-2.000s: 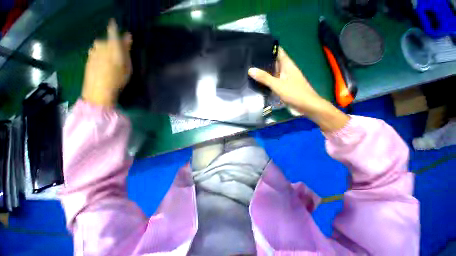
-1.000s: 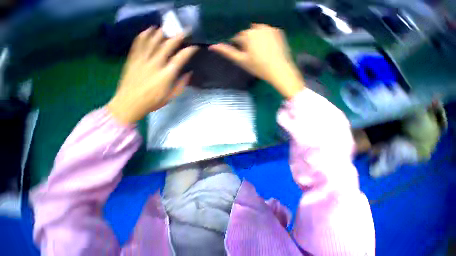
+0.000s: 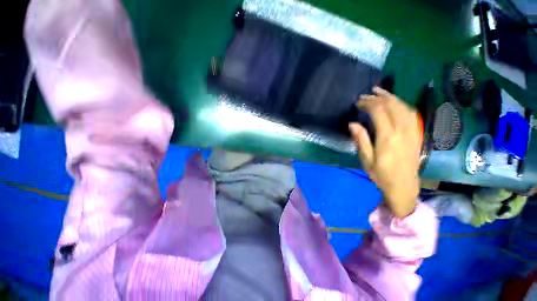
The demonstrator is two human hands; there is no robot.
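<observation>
A dark panel unit (image 3: 294, 76) lies flat and slightly tilted in view on a silvery white sheet (image 3: 330, 34), which shows along its far and near edges. My right hand (image 3: 393, 141) is at the panel's right end, fingers spread, with the fingertips and thumb around its near right corner. I see no grip on it, though the fingertips are blurred. My left hand is out of the picture. Only the left sleeve (image 3: 88, 64) shows, running up past the top left edge.
Right of my right hand are a black and orange screwdriver (image 3: 421, 126), partly hidden, speckled round dishes (image 3: 447, 126), a clear round container (image 3: 479, 154) and a blue object (image 3: 511, 134). Another dark unit (image 3: 512, 44) lies at the far right. Dark units (image 3: 13, 88) stand at the left edge.
The panel now lies on the sheet that was bare in front of me. My left hand has gone out of view to the upper left. My right hand has moved to the panel's right end.
</observation>
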